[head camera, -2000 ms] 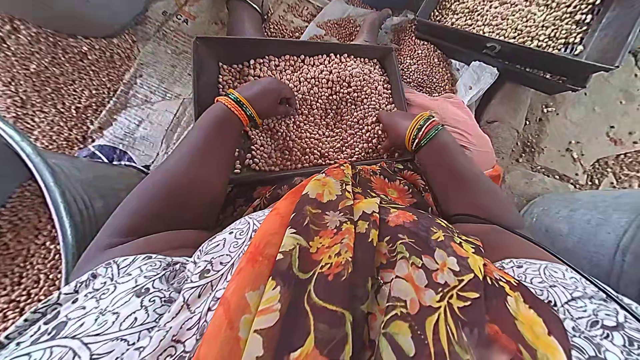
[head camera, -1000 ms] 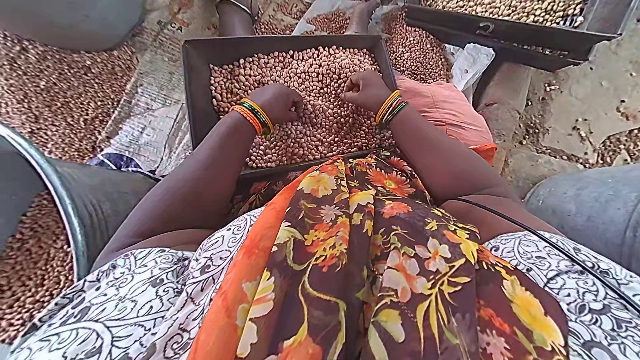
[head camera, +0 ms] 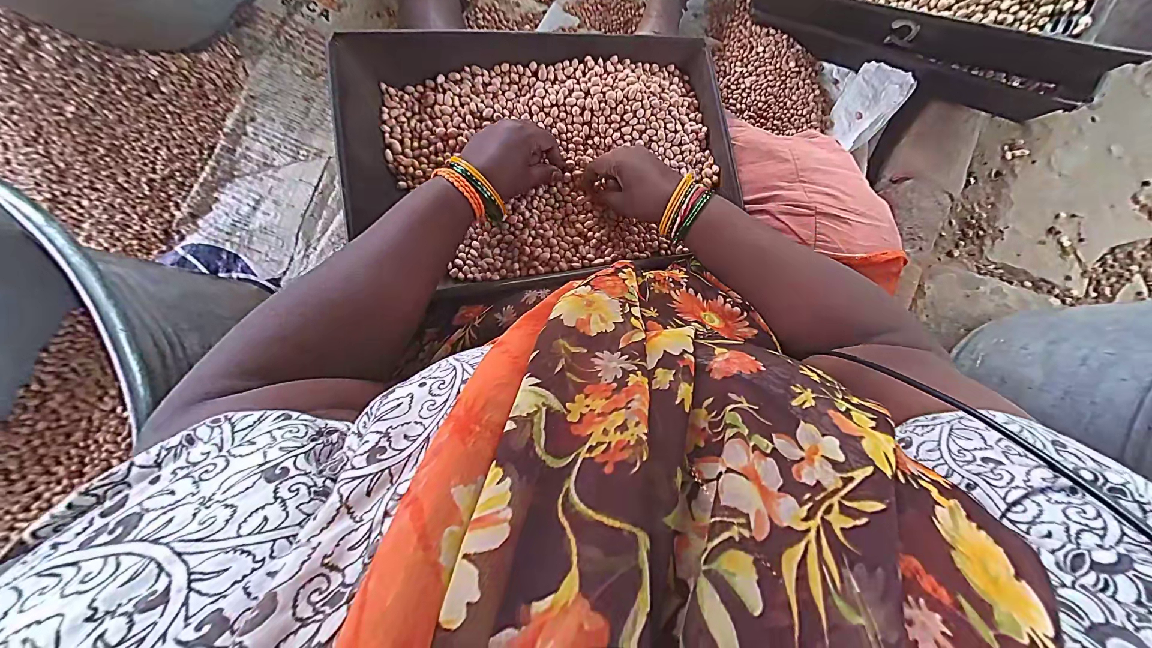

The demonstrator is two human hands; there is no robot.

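Note:
A dark rectangular tray [head camera: 367, 135] lies at my lap, with a layer of small pinkish-brown nuts or beans [head camera: 540, 243] spread over most of it. My left hand [head camera: 517, 157], wearing orange, yellow and green bangles, is curled low over the middle of the layer. Close to its right, my right hand [head camera: 630, 182] is curled too, with similar bangles at the wrist. The fingertips of both hands are bent down at the nuts, a small gap between them. Whether any nut is pinched in either hand cannot be seen.
Heaps of the same nuts [head camera: 117, 126] lie on sacking [head camera: 279, 180] at the left. A metal tub [head camera: 135, 324] with nuts inside stands at lower left, another metal vessel [head camera: 1071, 360] at right. A second dark tray [head camera: 945, 54] holds paler nuts. Another person's feet [head camera: 661, 16] show beyond my tray.
Two seconds ago my right hand was near the tray's right side; it has moved left, close to my left hand. Both hands are now lower in the tray than one second ago.

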